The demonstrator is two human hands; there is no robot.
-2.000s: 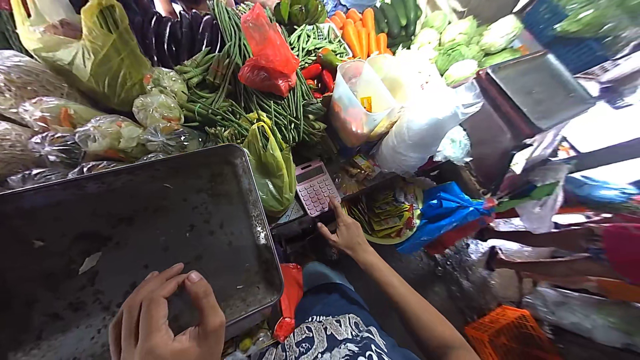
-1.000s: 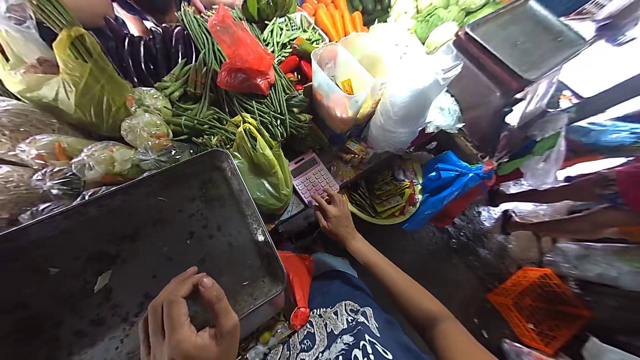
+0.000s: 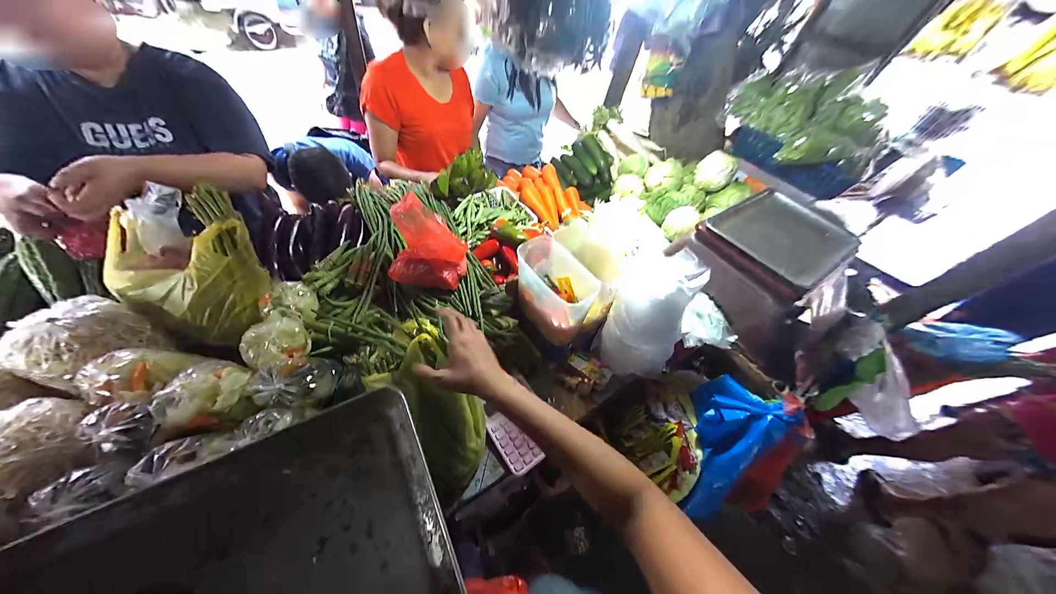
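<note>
My right hand [image 3: 464, 355] reaches out over the top of a yellow-green plastic bag [image 3: 441, 412], its fingers apart and nothing held in them. Whether it touches the bag cannot be told. Beyond the fingers lie a red plastic bag [image 3: 425, 241] and long green beans [image 3: 375, 223]. Partly hidden beneath my forearm is a pink calculator [image 3: 515, 444]. A dark metal tray [image 3: 272, 495] fills the lower left. My left hand is out of view.
Left of the tray's far edge are wrapped vegetable packs [image 3: 202, 394] and a yellow bag [image 3: 186, 276]. Clear plastic containers [image 3: 557, 285], carrots [image 3: 544, 194] and a blue bag [image 3: 734, 437] lie to the right. A person in a dark shirt [image 3: 157, 107] and others stand across the stall.
My right hand has left the calculator and moved forward to above the yellow-green bag. My left hand, earlier over the tray, is out of view. The view has tilted up, showing people across the stall.
</note>
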